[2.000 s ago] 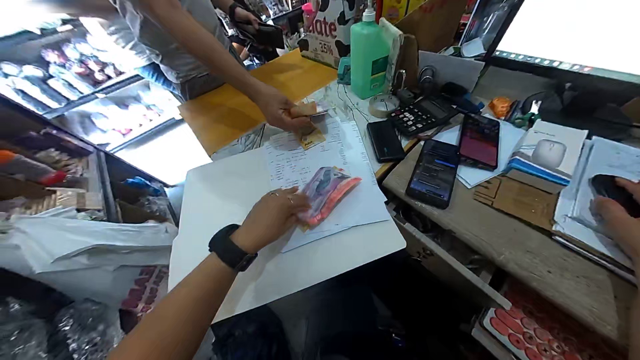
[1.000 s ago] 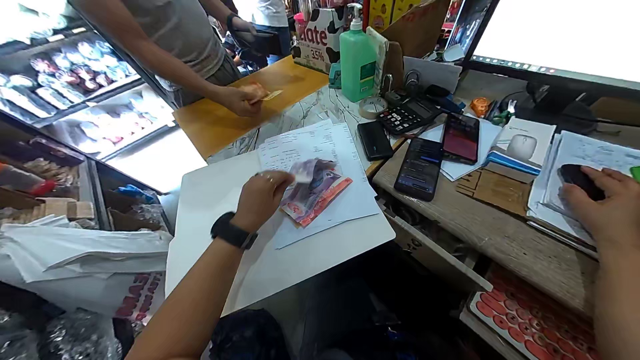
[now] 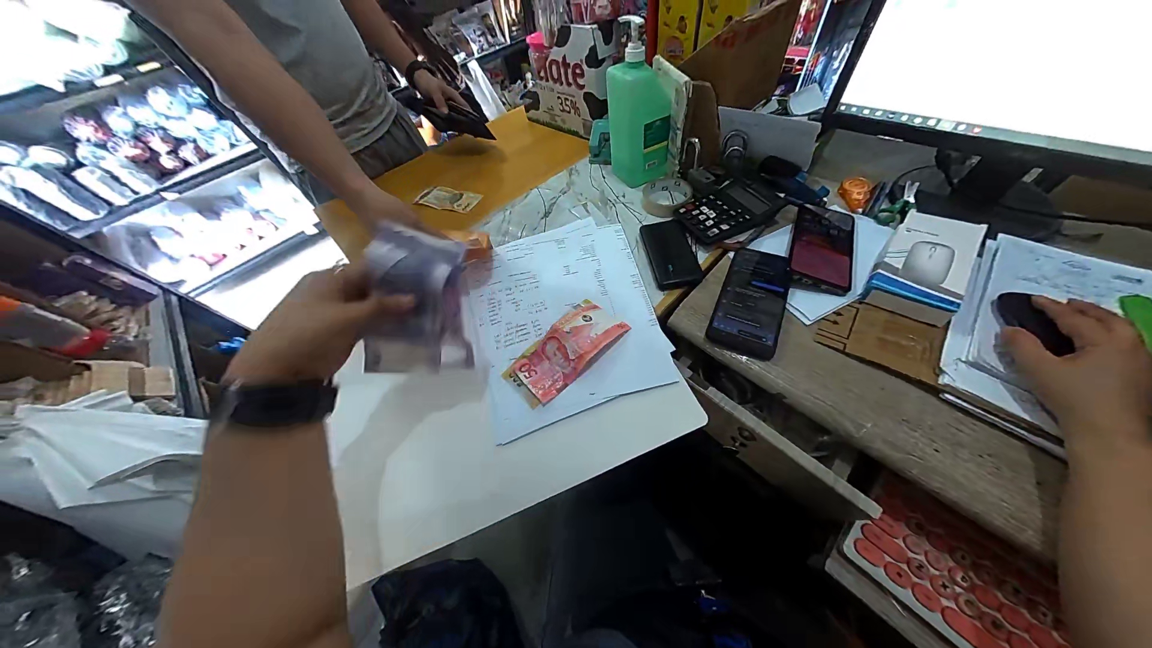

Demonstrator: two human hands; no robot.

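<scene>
My left hand [image 3: 310, 319], with a dark watch on its wrist, grips blurred purple banknotes [image 3: 414, 288] above the left part of the white board [image 3: 432, 486]. To their right a red-orange banknote [image 3: 567, 351] lies creased on handwritten papers [image 3: 531, 288]. Under my right hand [image 3: 1071, 346] is a black computer mouse [image 3: 1033, 322], on a stack of papers. Another person's hand reaches in behind the purple notes, near a blurred orange thing [image 3: 475, 247]. A pale yellowish banknote [image 3: 448, 199] rests on the yellow counter.
A green pump bottle [image 3: 639, 117], a tape roll [image 3: 667, 196] and a calculator [image 3: 729, 209] stand behind the papers. Phones [image 3: 750, 303] lie on the worn desk [image 3: 864, 423], beside a mouse box [image 3: 936, 256]. Across the yellow counter [image 3: 522, 148] a person holds a dark wallet [image 3: 454, 117].
My left hand has moved left with the purple notes, leaving the red-orange one on the papers. The other person's hand has come nearer, and a yellowish note now lies on the counter.
</scene>
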